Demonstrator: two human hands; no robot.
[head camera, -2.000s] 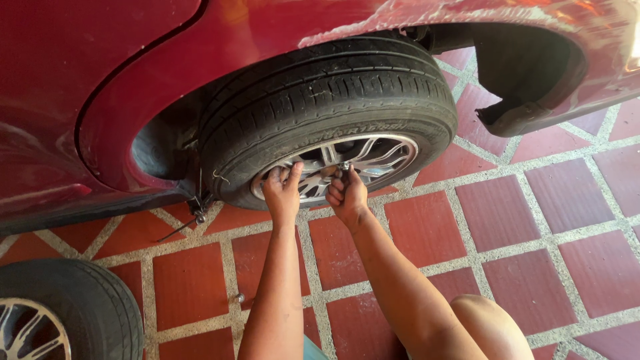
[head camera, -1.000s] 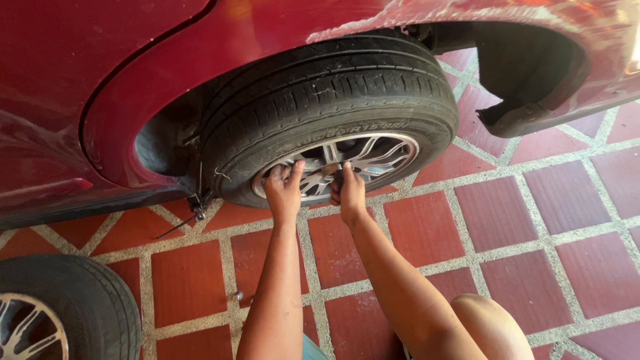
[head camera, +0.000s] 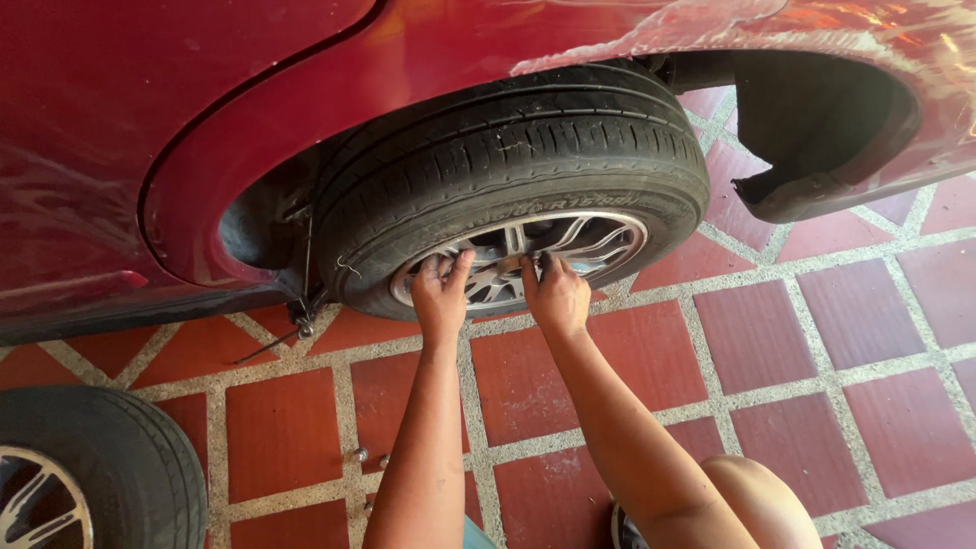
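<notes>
A car wheel with a black tire (head camera: 503, 175) and a silver alloy rim (head camera: 602, 236) sits in the wheel arch of a red car (head camera: 305, 69). My left hand (head camera: 444, 293) grips a spoke on the rim's left side, its thumb up and its other fingers partly hidden in the rim opening. Near the hub, my right hand (head camera: 557, 293) has thumb and fingers pinched together at the rim; whether a small part lies between them is hidden. Several lug nuts (head camera: 361, 454) lie on the tiles beside my left forearm.
A second wheel (head camera: 145, 457) lies on the red tiled floor (head camera: 282, 435) at the lower left. A jack (head camera: 303, 324) with a thin rod stands under the car's sill, left of the mounted wheel. My bent knee (head camera: 755, 488) is at the lower right.
My right hand has shifted slightly at the hub, and its fingers point more into the rim than two seconds ago. My left hand stays on the rim.
</notes>
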